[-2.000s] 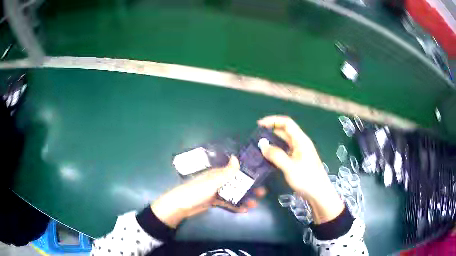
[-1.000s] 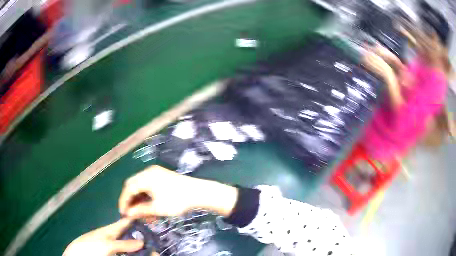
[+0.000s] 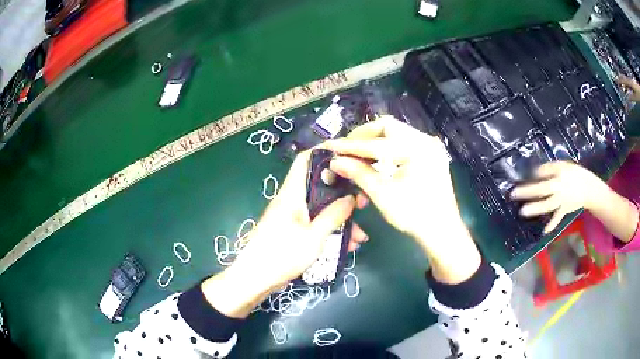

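Note:
A black phone housing [image 3: 328,200] is held upright-lengthwise in my left hand [image 3: 281,231], with its white dotted keypad end towards me. My left thumb lies across its middle and fingertips show at its right side. My right hand [image 3: 393,179] has its thumb and index finger at the upper end of the housing, beside a small pale round part. Whether it pinches a ring there cannot be told. White oval rings [image 3: 291,301] lie loose and piled under and around my left forearm.
A housing [image 3: 123,287] lies at left. Other housings [image 3: 328,120] lie beyond my hands. Stacked black blister trays [image 3: 505,119] stand at right, with another person's hand [image 3: 558,193] over them. A pale divider [image 3: 210,130] borders the green belt, which carries spaced housings [image 3: 175,83]. A red stool [image 3: 579,270] stands lower right.
The view has swung and sharpened. Both my hands are now together on the housing near the middle; one second ago they were at the lower left. The other person's hand has come to the trays.

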